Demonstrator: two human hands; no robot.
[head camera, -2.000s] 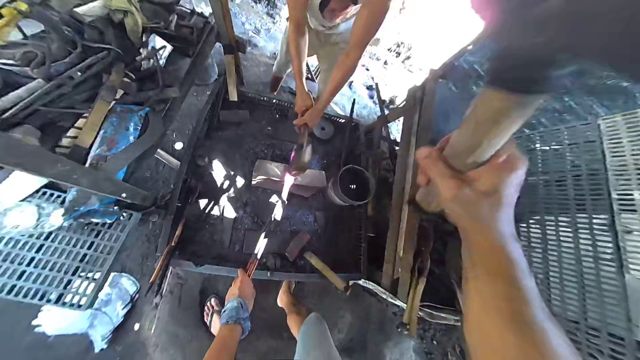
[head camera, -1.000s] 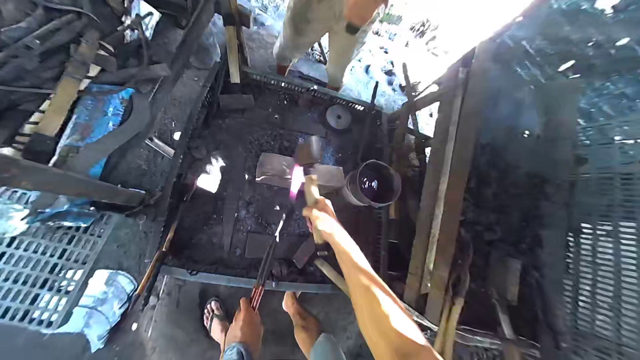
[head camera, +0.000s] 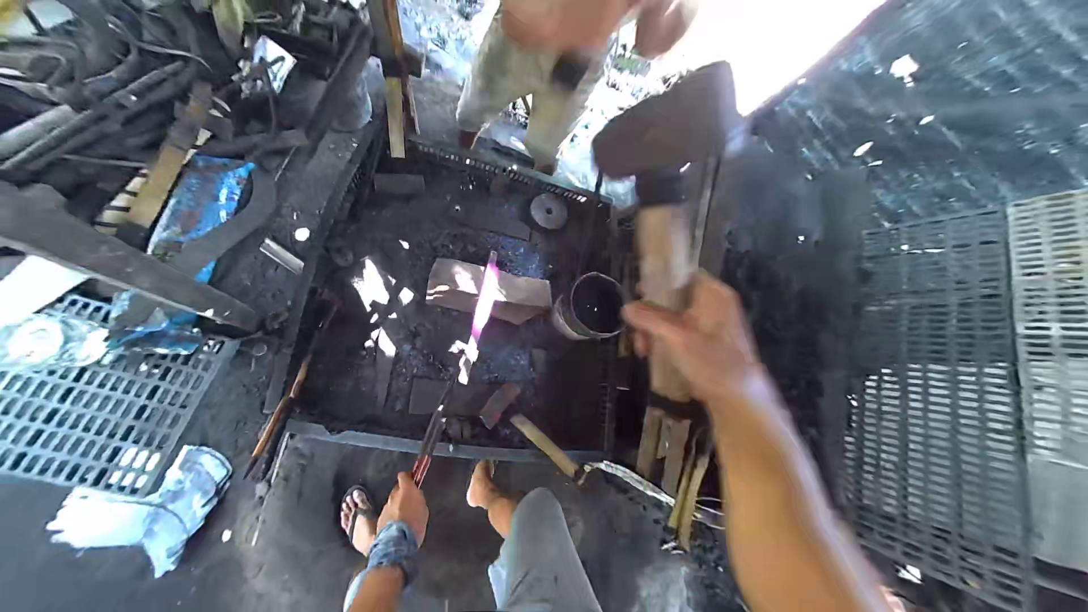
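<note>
My left hand (head camera: 405, 508) grips the red handles of long tongs (head camera: 432, 433) at the front edge of the pit. Beyond their jaws a glowing pink-white metal bar (head camera: 484, 306) lies across a block-like anvil (head camera: 442, 285). My right hand (head camera: 693, 336) is closed round the wooden handle of a raised hammer (head camera: 667, 123), whose dark, blurred head is above and right of the anvil. A container of dark liquid (head camera: 597, 304) stands right of the anvil. A second hammer (head camera: 540, 442) lies near the pit's front edge.
A co-worker's blurred hands (head camera: 578, 21) are at the top, above their trousered legs. Scrap metal (head camera: 76, 119) is heaped at the left. Plastic grates (head camera: 939, 382) stand at the right, and a light glove (head camera: 144, 510) lies at the lower left. A round disc (head camera: 548, 211) lies behind the anvil.
My right hand has lifted the hammer from over the glowing bar, up and to the right. The co-worker's hands, low over the anvil two seconds ago, are now higher up.
</note>
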